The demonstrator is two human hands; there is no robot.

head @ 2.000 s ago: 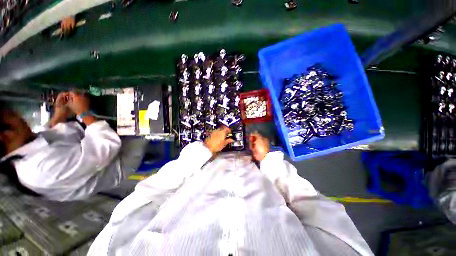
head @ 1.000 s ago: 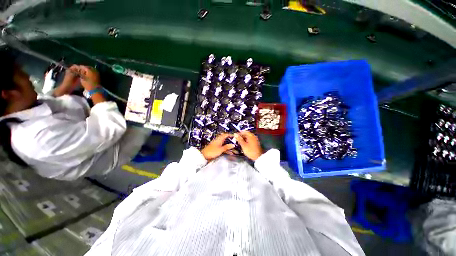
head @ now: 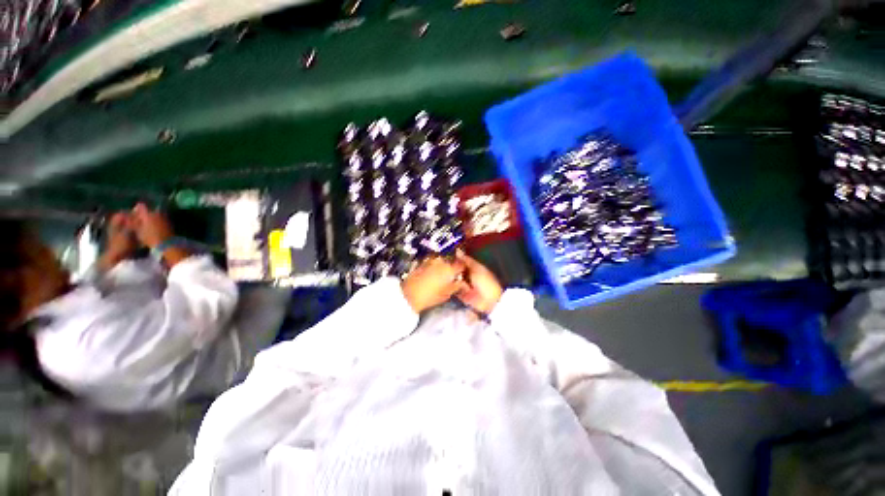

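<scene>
A black compartment tray [head: 401, 184] lies in front of me with rows of silver-topped small units. My left hand [head: 432, 284] and my right hand [head: 478, 284] meet at the tray's near edge, fingertips together. Something small and dark seems to be between the fingertips, but blur and the fingers hide what it is and which hand grips it. A red parts box [head: 488, 213] with small pale fittings stands right of the tray. A blue plastic bin [head: 670, 184] stands further right, with a heap of loose silver-black parts [head: 597, 208] in it.
A black-and-white case [head: 296, 228] with a yellow label stands left of the tray. A person in a white coat [head: 141, 329] works further left. Small parts lie on the green belt [head: 252, 107] behind. Another filled tray [head: 854, 184] is at the far right, above a blue stool [head: 776, 334].
My hands were apart two seconds ago and have come together at the tray's near edge, where they remain. The camera view has tilted and shifted between frames.
</scene>
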